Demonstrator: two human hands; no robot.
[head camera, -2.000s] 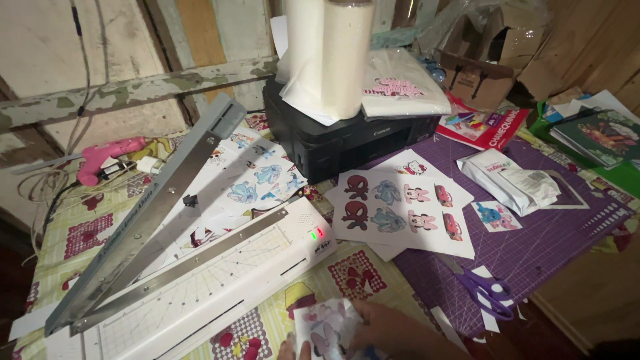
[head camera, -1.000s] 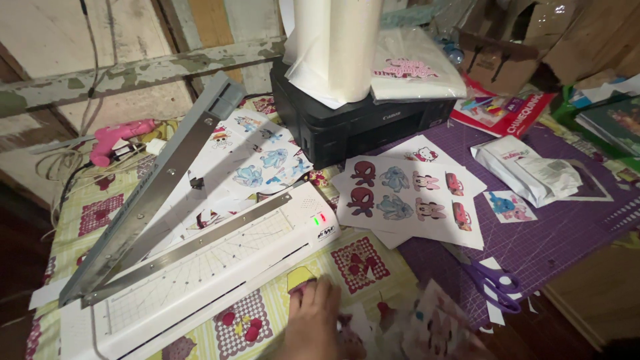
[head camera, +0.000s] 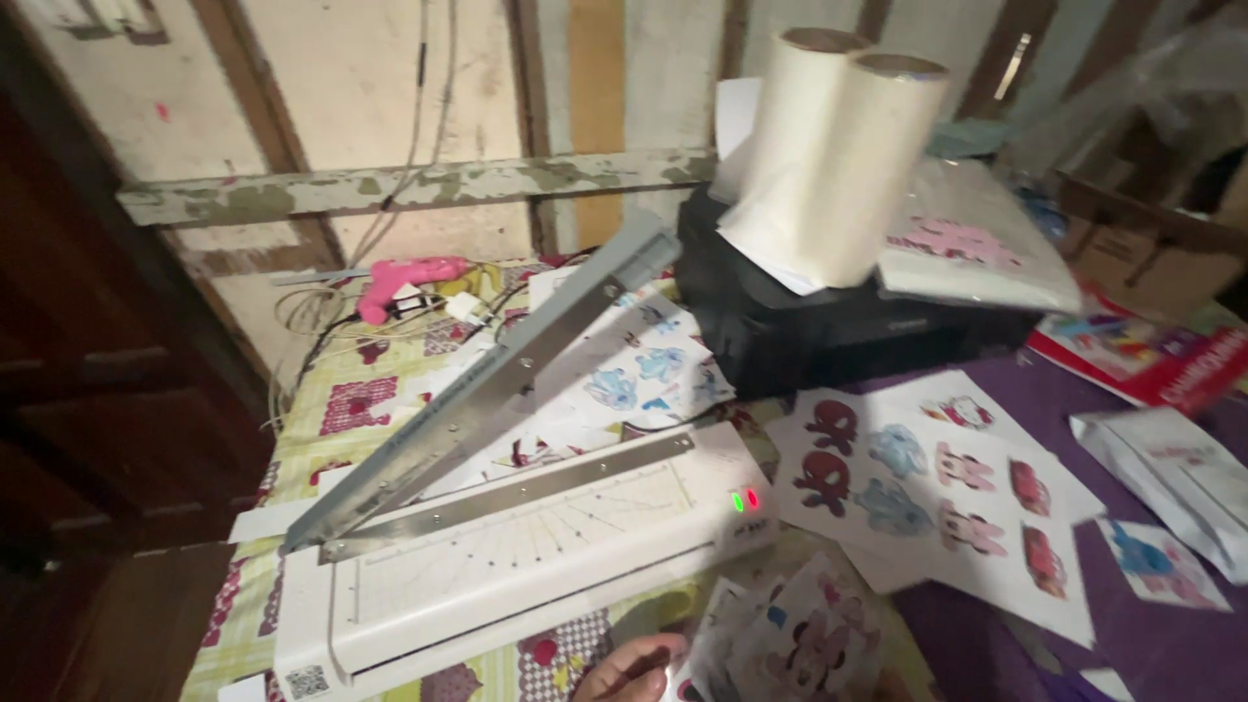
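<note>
At the bottom edge my left hand (head camera: 632, 671) has its fingers curled at the left edge of a bunch of glossy cut-out character prints (head camera: 804, 639), pinching a white edge. My right hand cannot be seen. Just behind the prints lies a white combined laminator and paper trimmer (head camera: 526, 546), with a green and a red light lit. Its grey cutting arm (head camera: 487, 390) is raised at an angle. To the right, overlapping sheets of printed characters (head camera: 916, 478) lie on the table, and a small blue and pink print (head camera: 1160, 565) lies on the purple cutting mat (head camera: 975, 624).
A black printer (head camera: 848, 341) carries two upright rolls of film (head camera: 838, 166) and a plastic-wrapped pack (head camera: 975, 244). A pink glue gun (head camera: 400, 283) and cables lie back left. More printed sheets (head camera: 653, 361) lie behind the trimmer. At right are a white pouch (head camera: 1165, 478) and a red packet (head camera: 1141, 361).
The view has swung to the left. My left hand, apart from the prints one second ago, is now at their left edge.
</note>
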